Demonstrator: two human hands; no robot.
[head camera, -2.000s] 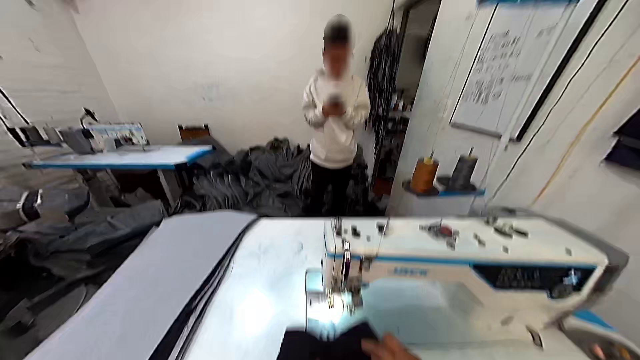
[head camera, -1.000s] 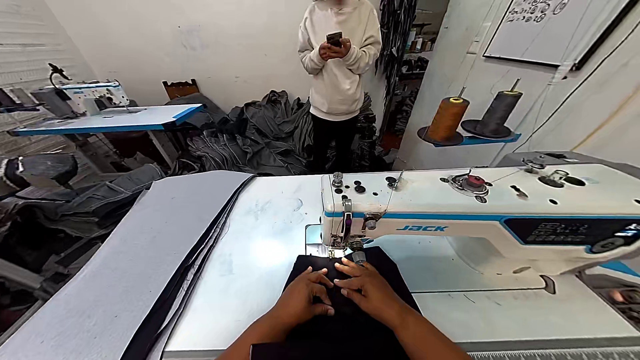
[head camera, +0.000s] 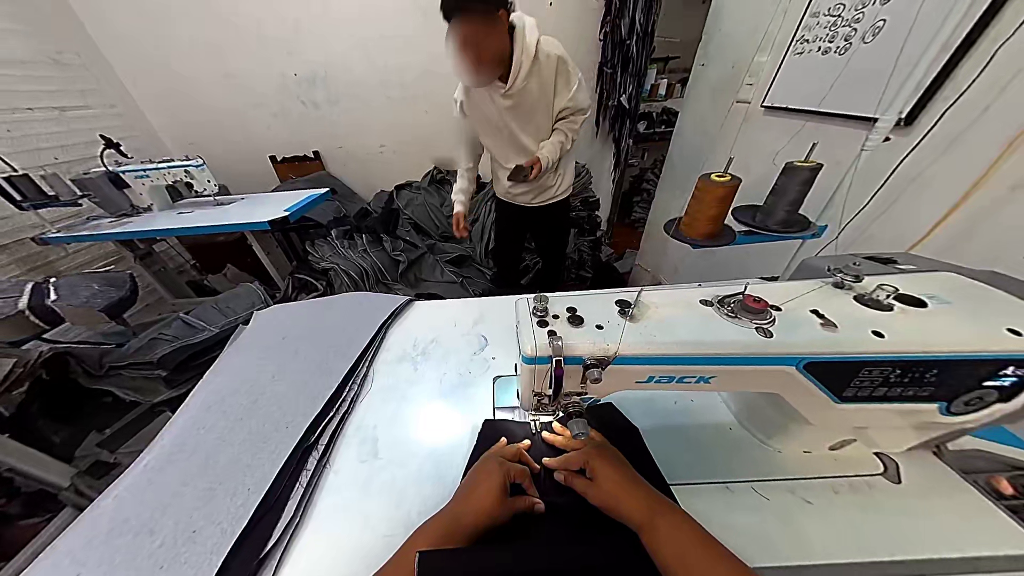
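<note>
A white Jack sewing machine (head camera: 680, 360) stands on a white table. Black fabric (head camera: 552, 524) lies under its presser foot (head camera: 536, 424) and reaches down to the bottom edge of the view. My left hand (head camera: 500, 484) rests on the cloth just below the foot, thumb and fingers bent close together; whether they pinch the cloth I cannot tell. My right hand (head camera: 596, 472) presses on the same fabric at the right of the foot, fingertips spread near the needle area. A stack of cut fabric pieces, grey on top (head camera: 264, 400), lies on the table at the left.
Beyond the table a person in a cream hoodie (head camera: 528, 120) leans beside heaped grey garments (head camera: 392, 240). Brown (head camera: 710, 206) and grey (head camera: 790, 196) thread cones sit on a shelf at the right. Another sewing machine (head camera: 168, 182) is on a table (head camera: 192, 216) at back left.
The view has tilted down since the oldest frame, bringing both my hands into sight on the black fabric. The person opposite has bent over and lowered one hand, no longer holding the phone with both.
</note>
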